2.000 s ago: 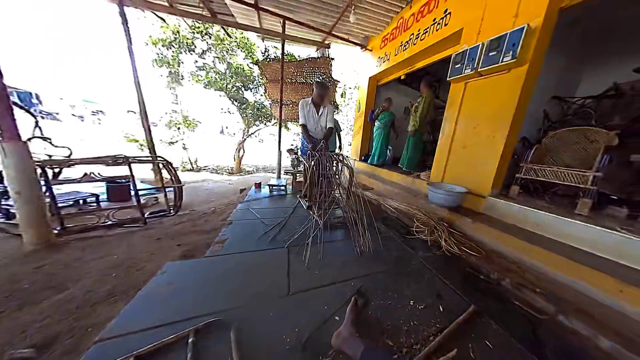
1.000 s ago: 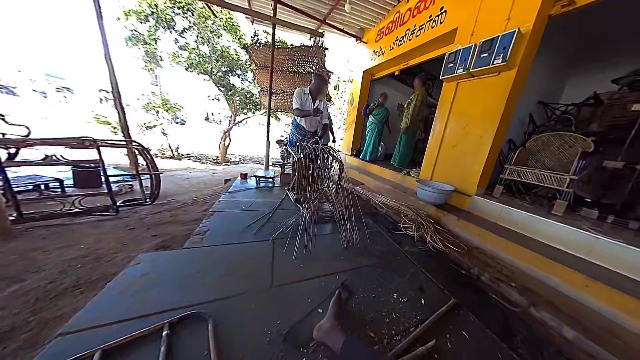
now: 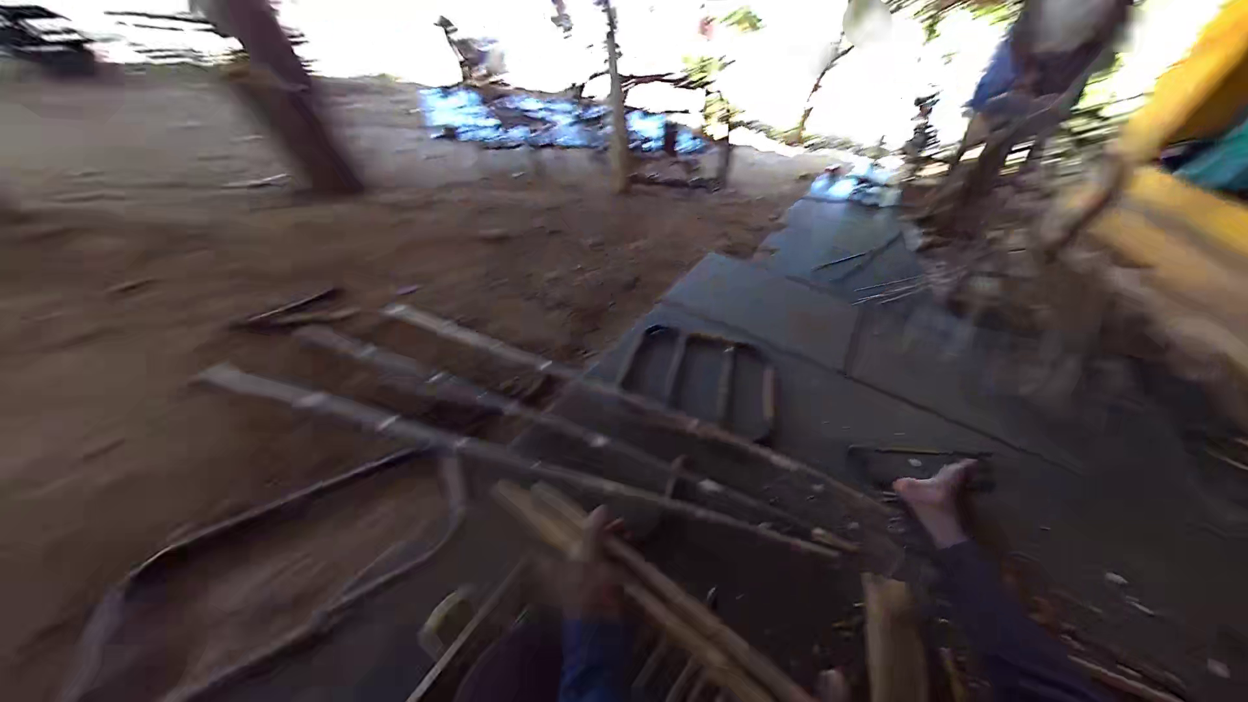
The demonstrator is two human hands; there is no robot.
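In a blurred view, my left hand (image 3: 590, 565) is at the bottom centre, at the end of a blue sleeve, against a pair of pale cane poles (image 3: 673, 604); whether its fingers close around them cannot be told. A small patch of skin at the bottom edge, right of these poles, may be my right hand (image 3: 831, 684); its fingers are hidden. Three long jointed canes (image 3: 487, 453) lie slantwise beyond the left hand, across the edge of the paving. A thick piece of wood (image 3: 892, 639) stands to the right of the poles.
A small bent-cane frame (image 3: 702, 380) lies on the grey stone slabs (image 3: 780, 312). A larger curved frame (image 3: 283, 507) is at lower left. My bare foot (image 3: 938, 492) rests on the slabs. A person (image 3: 1043, 58) stands at upper right by a bundle of thin canes (image 3: 1024, 244).
The view has swung down and to the left. My left hand, the long canes and the pale poles now show; the doorway and the chair on the right have left view.
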